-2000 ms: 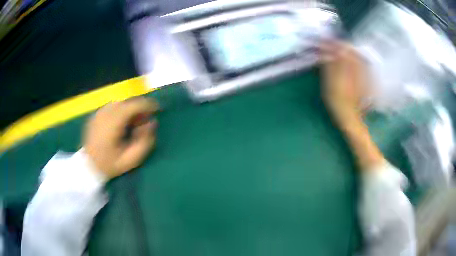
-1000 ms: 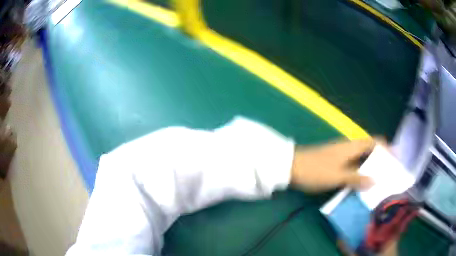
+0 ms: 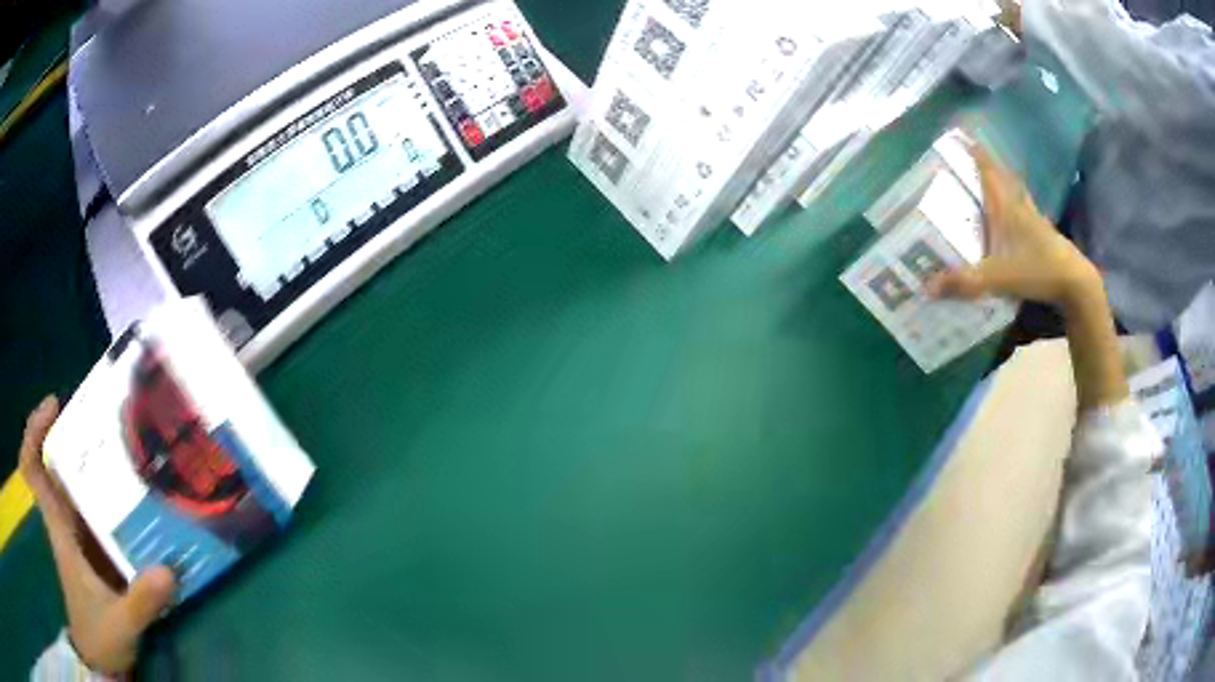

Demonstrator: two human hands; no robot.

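Observation:
My left hand [image 3: 100, 586] holds a white retail box [image 3: 180, 453] by its side and lower edge at the lower left. Its face shows a black-red round watch picture and a blue panel. My right hand [image 3: 1026, 253] is at the right with thumb and fingers on a white carton [image 3: 926, 287] printed with square black codes; another white box edge shows just behind it. The scale [image 3: 387, 253] stands at the upper left; its display [image 3: 313, 173] reads 0.0. Its grey platter [image 3: 240, 67] carries nothing in the visible part.
Several white cartons [image 3: 720, 107] with square codes stand in a row at top centre-right, beside the scale keypad [image 3: 486, 80]. The green mat [image 3: 533, 466] ends at a blue edge [image 3: 879, 533]. Another person's grey-white sleeve [image 3: 1133, 120] is at upper right.
The view has swung from the left of the bench back to the scale and standing cartons. The watch-picture box is now in my left hand at lower left; my right hand is on a carton.

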